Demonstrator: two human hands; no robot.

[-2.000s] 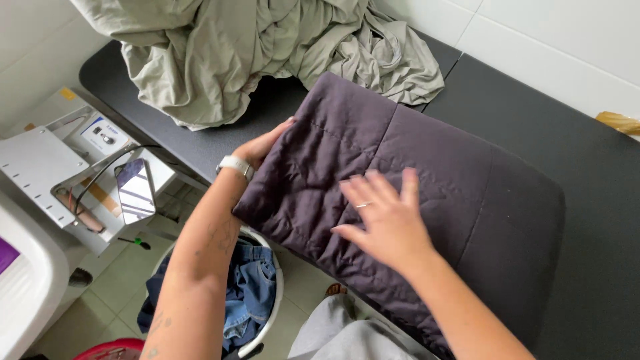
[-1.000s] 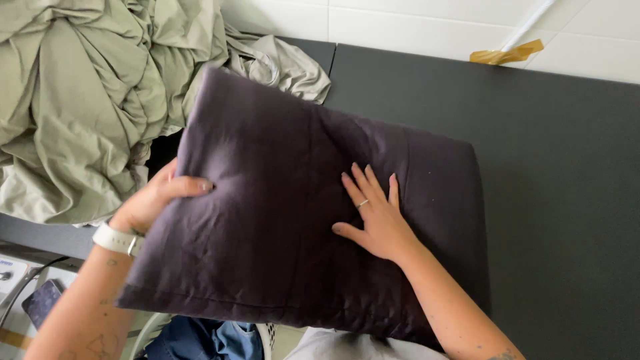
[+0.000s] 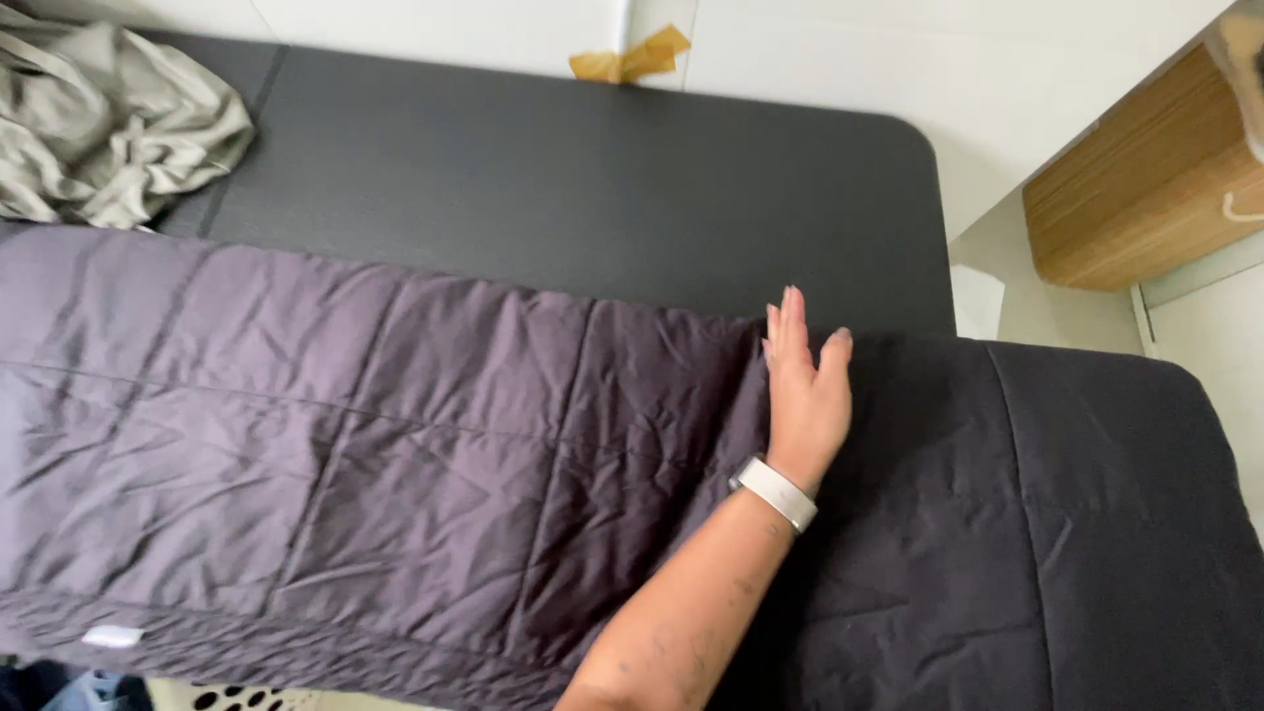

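Observation:
A dark purple quilted blanket [image 3: 434,425] lies spread across the front of the black table, with its darker right part [image 3: 948,523] reaching past the table's right end. My left hand [image 3: 805,395], with a pale band on the wrist, rests on edge against the blanket where the purple part meets the darker part. Its fingers are extended and its thumb is apart. A small white tag [image 3: 114,636] shows at the blanket's gathered lower left edge. My right hand is out of view.
Crumpled grey-green fabric [image 3: 118,118] lies at the table's back left. The black table [image 3: 553,188] stands against a white wall with brown tape [image 3: 632,57]. A perforated basket [image 3: 252,697] and blue clothing [image 3: 84,688] are below, and a wooden piece [image 3: 1136,188] is at right.
The blanket has gone from a folded bundle to a long spread layer. My left hand has let go of its left edge and now lies against it further right. My right hand has left view.

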